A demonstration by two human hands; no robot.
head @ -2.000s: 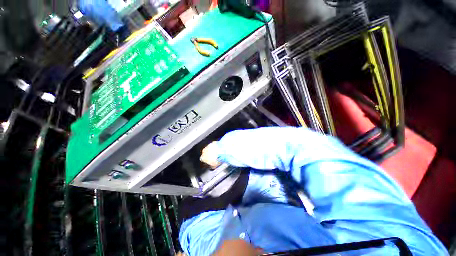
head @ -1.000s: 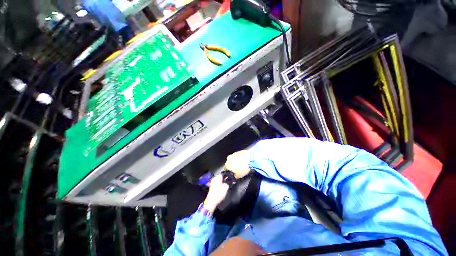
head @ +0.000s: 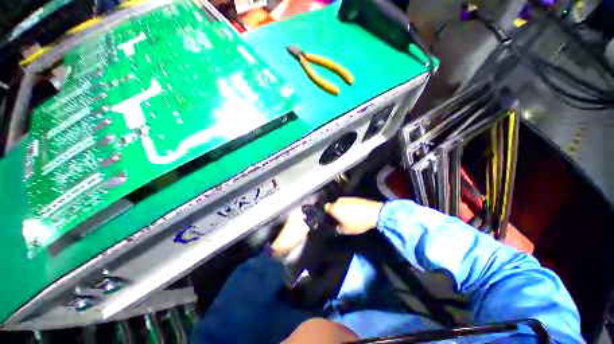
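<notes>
My left hand point(head: 291, 235) and my right hand point(head: 353, 215) are together low in front of my body, beside the front panel of the white machine point(head: 229, 225). Black material point(head: 316, 216) shows at the fingers where the hands meet; whether it is worn or held cannot be told. The fingertips are partly hidden and blurred. A large green circuit board point(head: 195, 101) with white L-shaped marks lies on the green mat point(head: 283, 30) on the machine top.
Yellow-orange side cutters point(head: 326, 72) lie on the mat right of the board. A black corded device point(head: 377, 23) sits at the mat's far right corner. Silver and yellowish carrier frames point(head: 501, 175) stand bundled in a red-bottomed bin point(head: 518, 240) at right. Dark racks point(head: 134, 332) are at lower left.
The view has moved closer to the board and machine. Two seconds ago one hand showed by the machine front; one second ago both hands met, and they are still together.
</notes>
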